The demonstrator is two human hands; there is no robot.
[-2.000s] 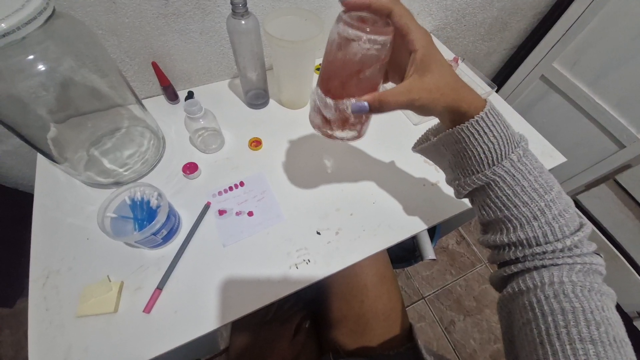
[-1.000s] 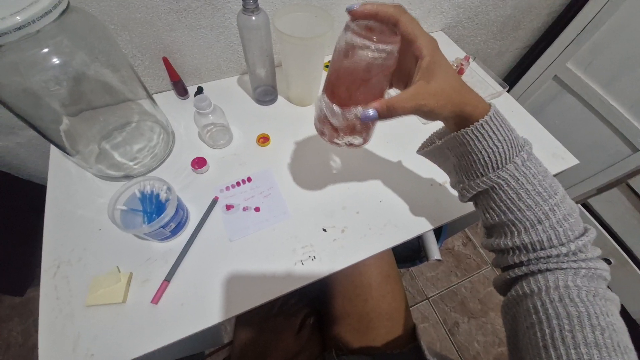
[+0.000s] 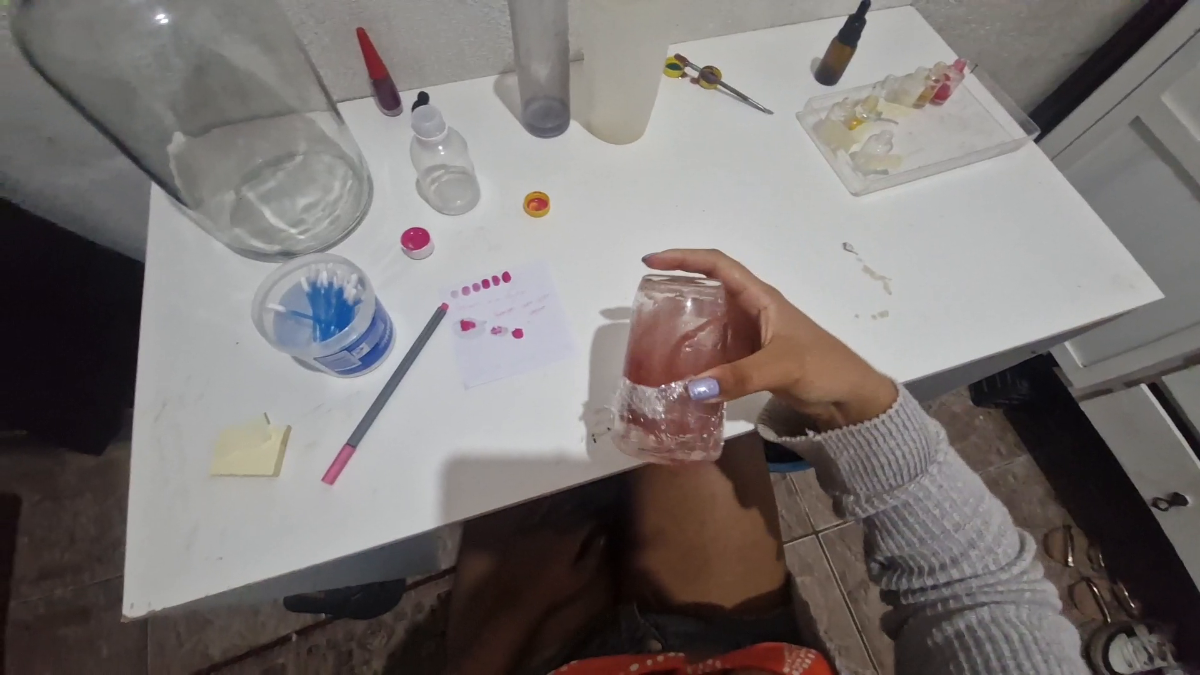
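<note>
My right hand (image 3: 778, 352) grips a clear glass jar (image 3: 677, 370) with reddish-pink residue on its walls and a crinkled clear band low around it. The thumb presses the near side, and the fingers reach around the top. The jar is over the front edge of the white table, above my lap. My left hand does not show. Left of the jar lies a paper (image 3: 511, 323) with pink and purple paint dabs, beside a grey pen with pink ends (image 3: 386, 394). Behind them are a pink paint cap (image 3: 416, 243) and an orange-rimmed cap (image 3: 536, 204).
A large glass jar (image 3: 281, 187), a tub of cotton swabs (image 3: 323, 314) and sticky notes (image 3: 249, 448) occupy the left. Farther back are a small plastic bottle (image 3: 444, 169), a red-capped bottle (image 3: 379, 75), tall containers (image 3: 623, 75), a brush (image 3: 731, 86), a dropper bottle (image 3: 841, 47) and a clear tray (image 3: 923, 164).
My right hand has brought the glass jar down from above the back of the table to its front edge, still in its grip. The view now shows more of the table's right side.
</note>
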